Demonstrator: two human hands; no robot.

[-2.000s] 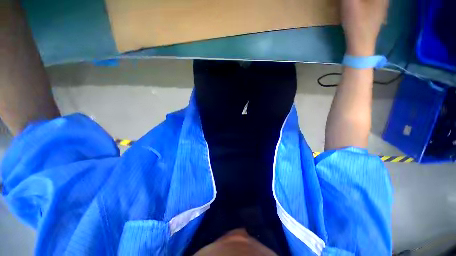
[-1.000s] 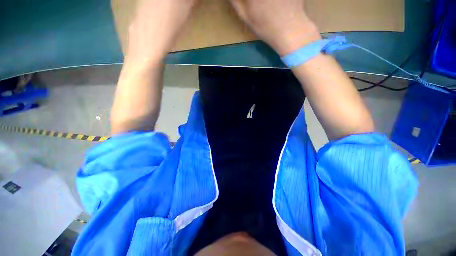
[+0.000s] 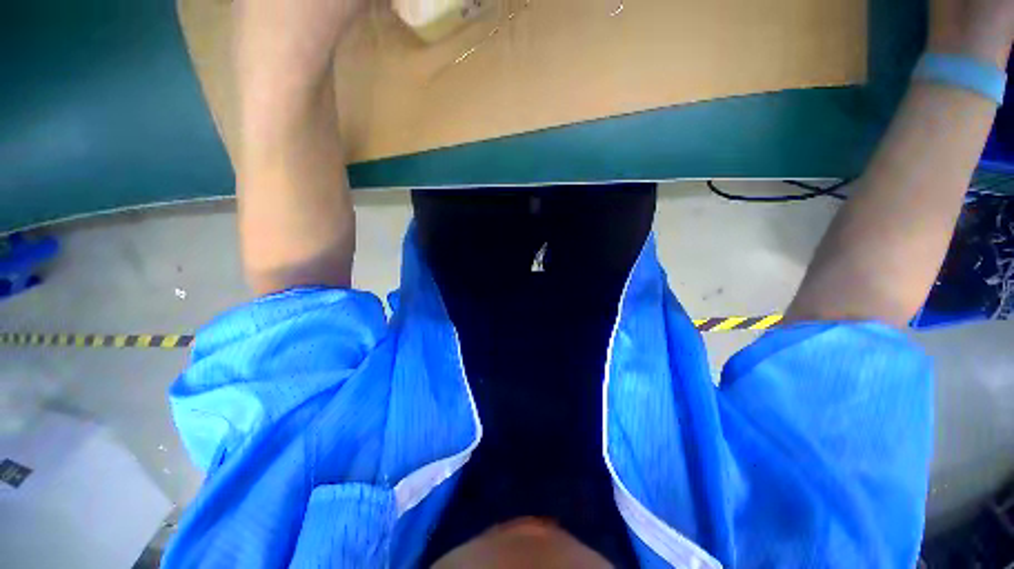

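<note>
A cream support block (image 3: 437, 16) with small marks sits on the brown cardboard work sheet (image 3: 623, 78), cut off by the top edge. Thin silvery solder wire (image 3: 489, 41) lies on the cardboard just right of the block. My left hand (image 3: 300, 13) is at the top edge, left of the block; its fingers are cut off, so I cannot tell what it holds. My right hand (image 3: 978, 25), with a light blue band on the wrist, reaches to the top right corner beyond the cardboard; its fingers are out of the picture.
The green-matted bench (image 3: 89, 122) runs across the top. A black cord (image 3: 767, 196) hangs below its front edge. A blue crate (image 3: 967, 267) with dark contents is at the right under my forearm. Yellow-black tape (image 3: 100, 340) crosses the floor. A white box (image 3: 78, 489) is at the lower left.
My right hand has moved from the middle of the cardboard to the far right. My left hand has shifted slightly left. The block and solder wire now show at the top.
</note>
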